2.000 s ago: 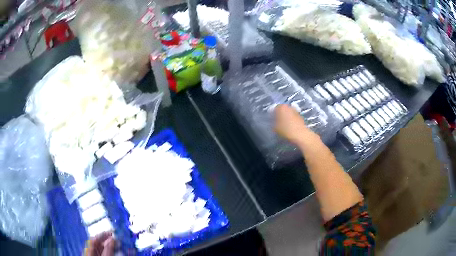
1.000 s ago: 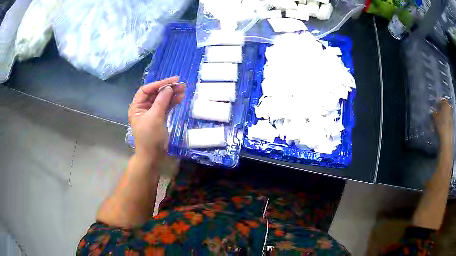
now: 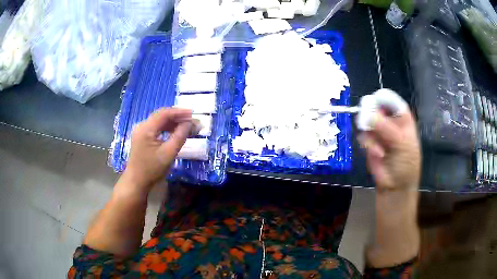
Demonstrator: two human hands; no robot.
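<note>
My left hand (image 3: 163, 141) is over the left blue tray (image 3: 146, 71), thumb and index finger almost together beside the lower white blocks. Whether it pinches something small cannot be told. Smooth white blocks (image 3: 197, 82) lie in a column along that tray's right side. A loose heap of thin white pieces (image 3: 291, 87) fills the right blue tray (image 3: 342, 158). My right hand (image 3: 389, 139) is raised right of this tray, its fingers on a blurred, rounded white item (image 3: 371, 106) with a thin white part pointing left over the heap.
An open clear bag with cream blocks (image 3: 272, 24) lies behind the trays and overlaps them. A bulging bluish-clear bag (image 3: 90, 49) is at the back left. Clear moulded trays (image 3: 444, 92) and a filled tray (image 3: 486, 136) are at the right. A bottle (image 3: 397, 13) stands behind.
My right hand has come left from the clear trays to beside the heap, with the white item in it. My left hand is now closer to the lower blocks. The view has shifted right.
</note>
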